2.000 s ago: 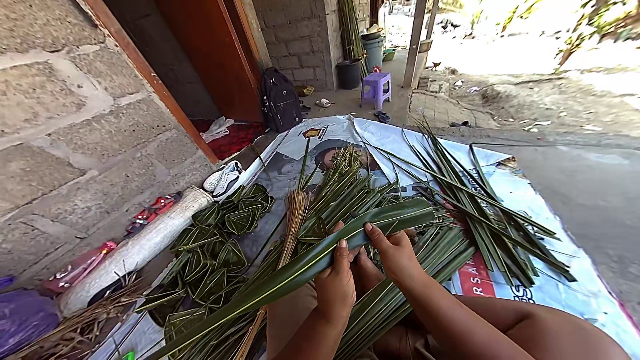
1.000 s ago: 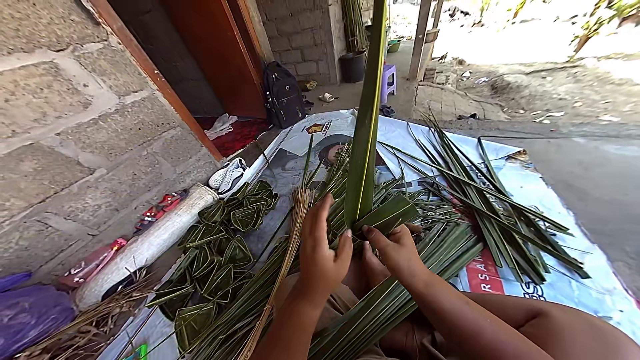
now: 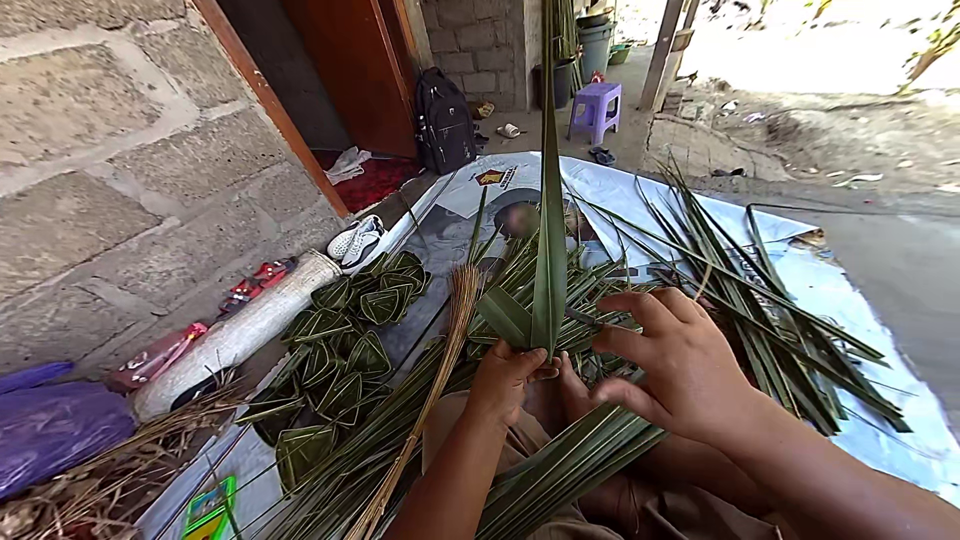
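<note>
My left hand (image 3: 510, 379) pinches the folded base of a green palm leaf strip (image 3: 551, 262). The strip's long end stands upright past the top of the view, and a short end slants up to the left. To the right of the fold, my right hand (image 3: 667, 360) is raised with its fingers apart; a thin dark piece, too unclear to name, shows by its fingertips. Folded palm leaf pieces (image 3: 337, 375) lie piled at the left. A bundle of thin brown sticks (image 3: 450, 337) rests between that pile and my left hand. More long palm leaves (image 3: 570, 465) lie across my lap.
A printed plastic banner (image 3: 862, 300) covers the ground, with loose palm leaves (image 3: 735, 300) on its right side. Along the block wall are a white roll (image 3: 240, 337), shoes (image 3: 356, 240) and a purple plastic bag (image 3: 60, 427). A backpack (image 3: 444, 124) and a purple stool (image 3: 596, 111) stand farther back.
The leaf strip, slanted across both hands two seconds ago, now stands upright with a fold at its base. My right hand has let go of it and moved to the right, its fingers spread.
</note>
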